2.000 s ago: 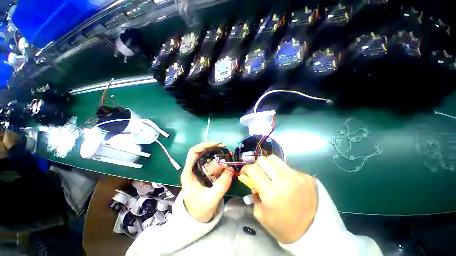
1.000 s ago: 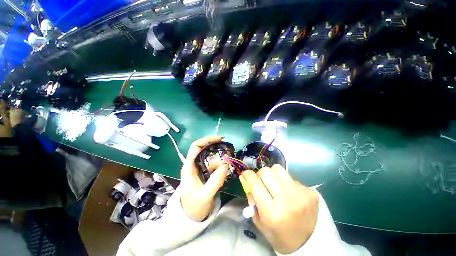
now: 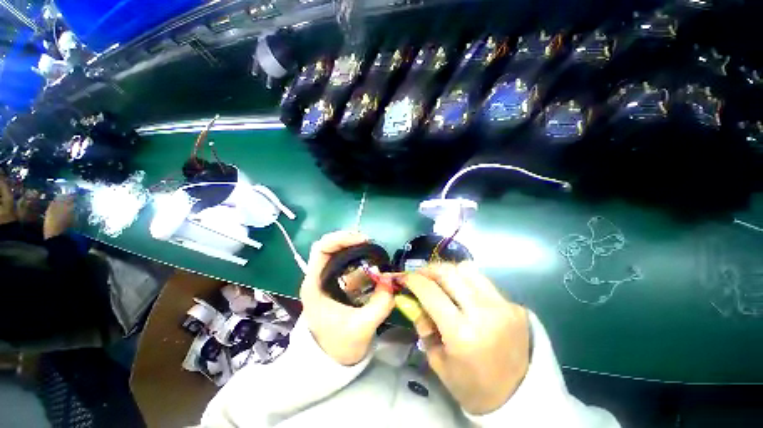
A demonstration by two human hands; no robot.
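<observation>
My left hand [image 3: 341,322] holds a round black camera head module [image 3: 355,280] with its circuit board facing up. My right hand [image 3: 468,330] is beside it, its fingertips on thin red wires [image 3: 386,280] at the module's edge. A yellow-handled tool [image 3: 407,307] shows under the right fingers, mostly hidden. Behind the right hand is a white camera housing [image 3: 449,209] with a black round opening [image 3: 422,249]; dark wires rise from it and a white pigtail cable [image 3: 502,170] curves away to the right. The wire ends and plug are hidden by fingers.
Rows of black modules [image 3: 506,100] stand behind the work. Another white housing [image 3: 222,213] with flat bars lies at left, near a whitish heap [image 3: 117,207]. Thin coiled leads [image 3: 592,251] lie at right. A carton [image 3: 159,355] at lower left holds white and black shells. Another person's hand [image 3: 58,215] shows far left.
My right fingertips have moved in closer to the module's edge, and the wires between the hands show less. The module has tilted slightly in my left hand. The whole view has shifted a little.
</observation>
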